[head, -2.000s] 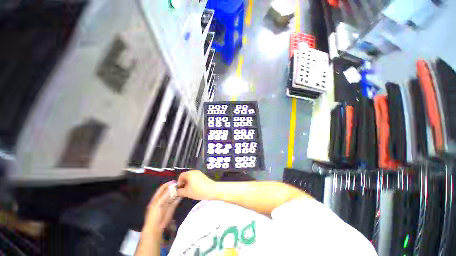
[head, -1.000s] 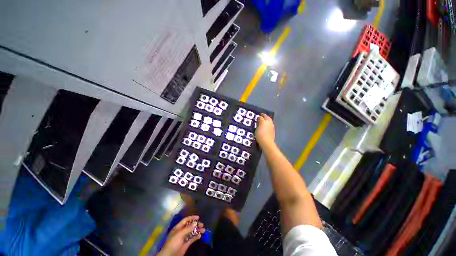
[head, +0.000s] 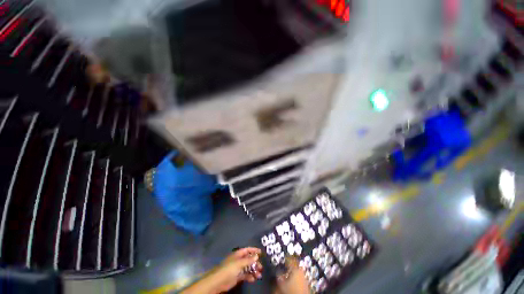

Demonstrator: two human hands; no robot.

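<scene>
The black compartment tray (head: 370,259) is at lower centre, tilted in view, with small white electronic units (head: 327,204) in its two rows of pockets. My left hand (head: 244,267) is at the tray's left side, its fingers closed on small units, blurred. My right hand (head: 294,277) is at the tray's near left edge, over the nearest pockets. It is blurred, and whether it holds a unit is not clear. What supports the tray is hidden.
A pale rack cabinet (head: 327,106) with shelf edges rises just beyond the tray. More dark rack shelves (head: 74,201) stand at left. A person in blue (head: 187,195) is between them. A blue stool (head: 436,143) and stacked trays (head: 474,267) are at right.
The view has swung left towards the racks and the person in blue. My right hand has left the tray's far right edge and is now at its near left side, close to my left hand.
</scene>
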